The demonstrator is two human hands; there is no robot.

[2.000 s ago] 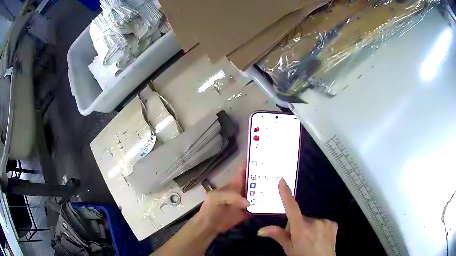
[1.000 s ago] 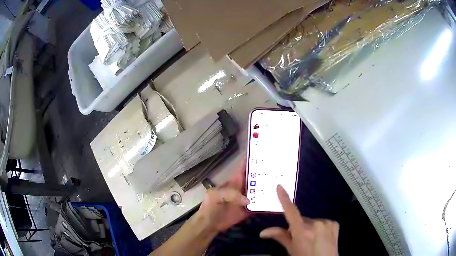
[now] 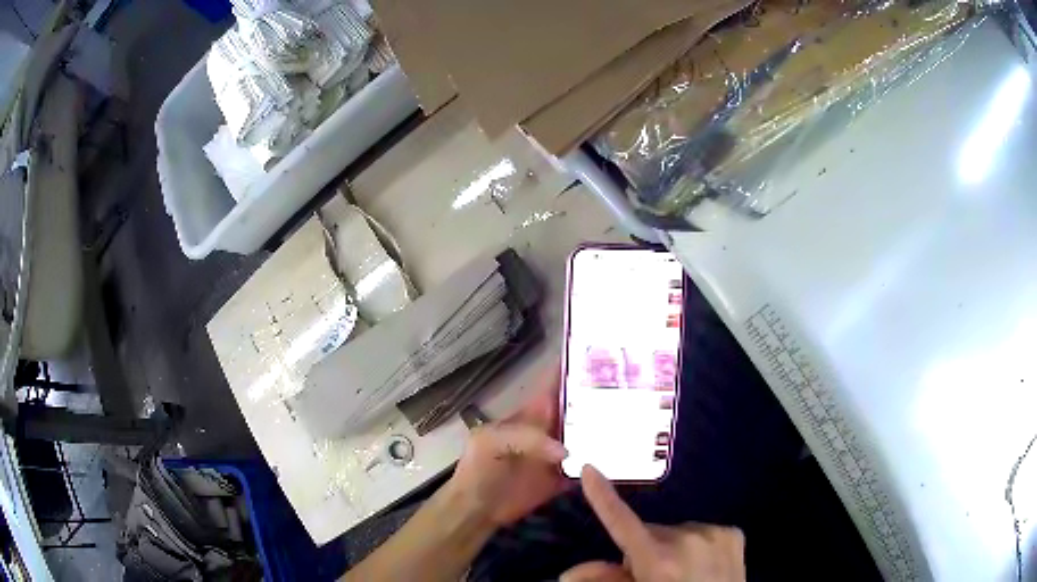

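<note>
A smartphone (image 3: 620, 364) with a bright screen and pinkish edge stands upright in view, above my dark-clothed lap. My left hand (image 3: 512, 466) holds it by its lower left edge, with the thumb at the lower corner. My right hand (image 3: 654, 540) holds nothing; its index finger is stretched out to the bottom of the screen, and its lower part is cut off by the frame's edge. A fanned stack of grey-beige cut pieces (image 3: 398, 352) lies on the pale board (image 3: 444, 216), over darker brown strips (image 3: 461, 392).
A white tub (image 3: 188, 193) holds white bundles (image 3: 279, 85). Pale loops (image 3: 370, 244) and a small ring (image 3: 398, 450) lie on the board. Cardboard (image 3: 512, 57) and clear plastic wrap (image 3: 728, 125) border the white table (image 3: 876, 307) with its ruler edge. A blue crate (image 3: 262, 517) holds brown-grey pieces.
The phone screen has changed from a list to a view with a pink picture. My right index finger has moved left and down to the screen's bottom. My left hand stays on the phone.
</note>
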